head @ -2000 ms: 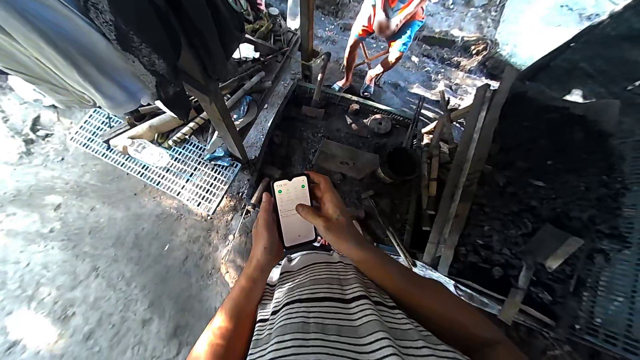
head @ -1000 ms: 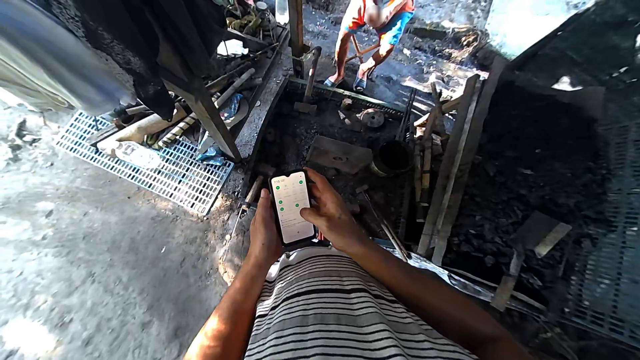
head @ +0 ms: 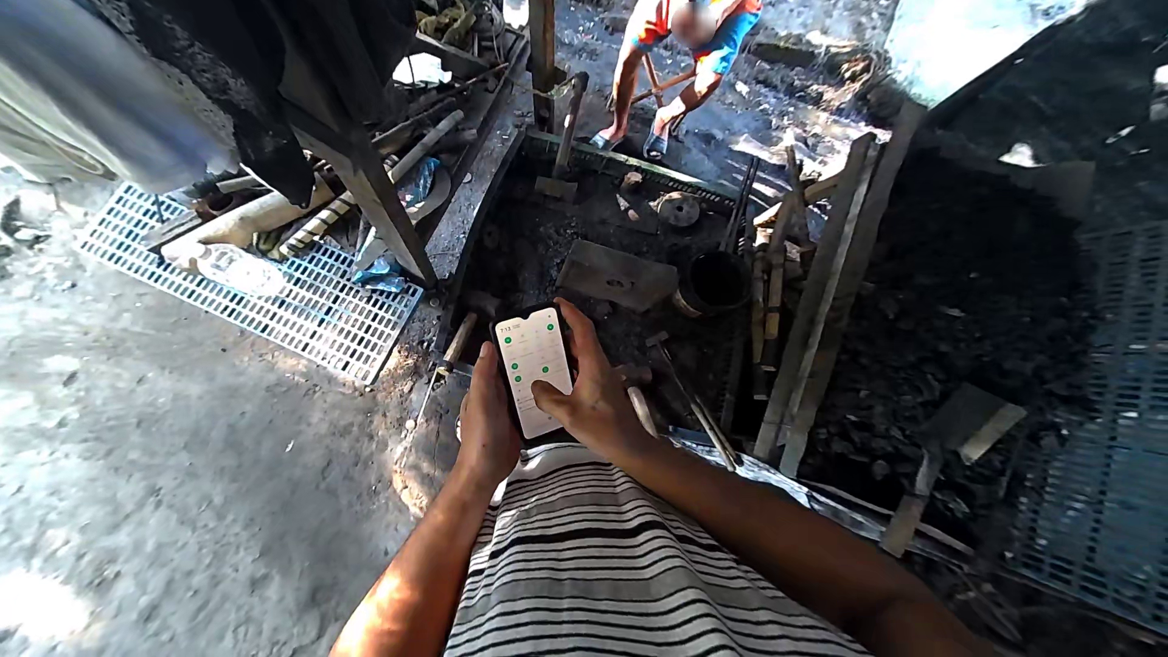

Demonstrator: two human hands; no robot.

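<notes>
A smartphone [head: 532, 365] with a dark case and a lit white screen with green round marks is held in front of my striped shirt. My left hand [head: 488, 415] grips its left side. Around its right edge wrap the fingers of my right hand [head: 598, 397], whose thumb lies over the lower part of the screen. Just left of the phone is a wooden handle [head: 460, 342]. A hammer [head: 639, 397] lies partly hidden behind my right hand, and long thin tongs [head: 695, 401] lie to its right.
Beyond the phone are a flat block [head: 618, 276], a dark bucket [head: 714, 285] and an upright hammer [head: 568, 137]. White plastic grating [head: 265, 306] lies at left under bamboo and scraps. Wooden boards [head: 826, 301] border a charcoal heap [head: 976, 301] at right. Another person [head: 680, 73] sits at the top.
The phone's screen shows a different layout of green marks than two seconds ago. Both hands keep their hold on it.
</notes>
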